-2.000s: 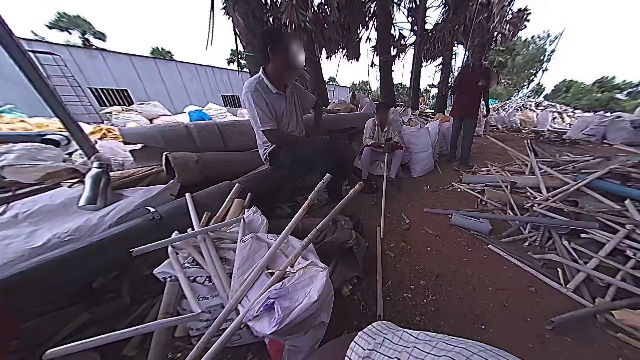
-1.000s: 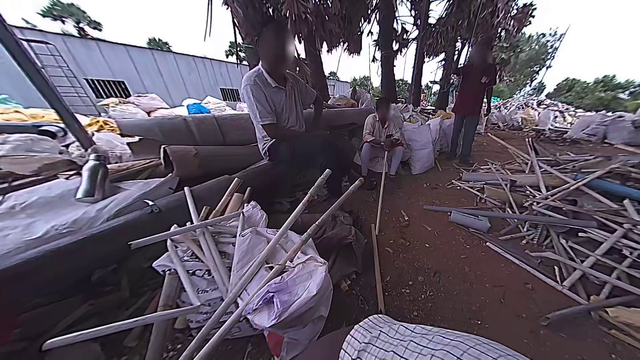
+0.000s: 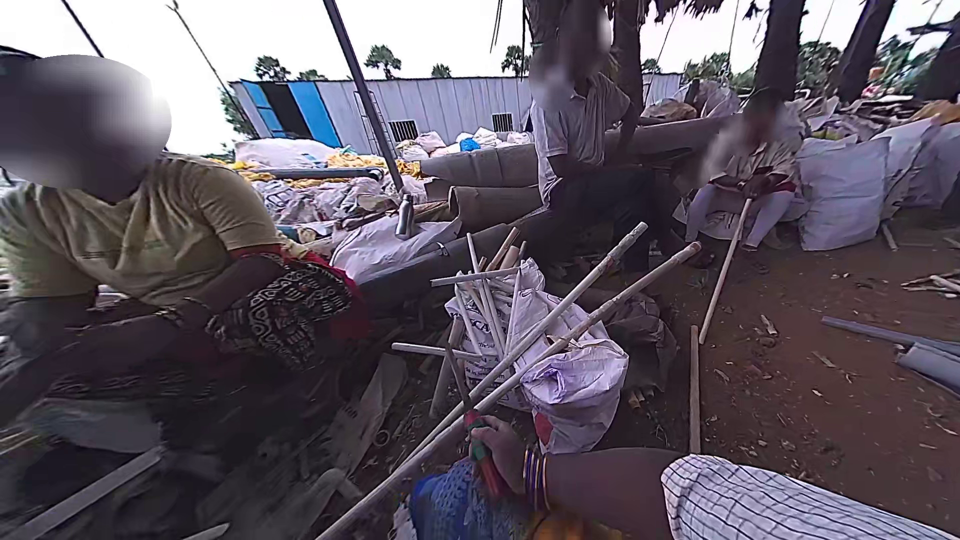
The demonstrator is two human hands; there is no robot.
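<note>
My right hand [image 3: 501,451], with bangles at the wrist and a checked sleeve above, is closed around the red and green handle of a thin tool [image 3: 484,463]. A narrow dark part of the tool points up from the fist; its kind is not clear. Two long whitish pipes [image 3: 570,339] slant past just beyond the hand, over a white woven sack [image 3: 577,382]. Shorter pipes [image 3: 480,300] stand in and around a printed sack behind them. Blue and yellow cloth lies below the hand. My left hand is not in view.
A person in a yellow shirt [image 3: 142,240] sits close at the left. Two more people sit farther back, one holding a long stick [image 3: 724,274]. Large grey pipes [image 3: 487,165] and a steel bottle [image 3: 405,216] lie beyond the sacks. A wooden stick [image 3: 694,390] rests on the soil.
The view has swung left, bringing the person in the yellow shirt into sight. My right hand and the tool have come into view at the bottom.
</note>
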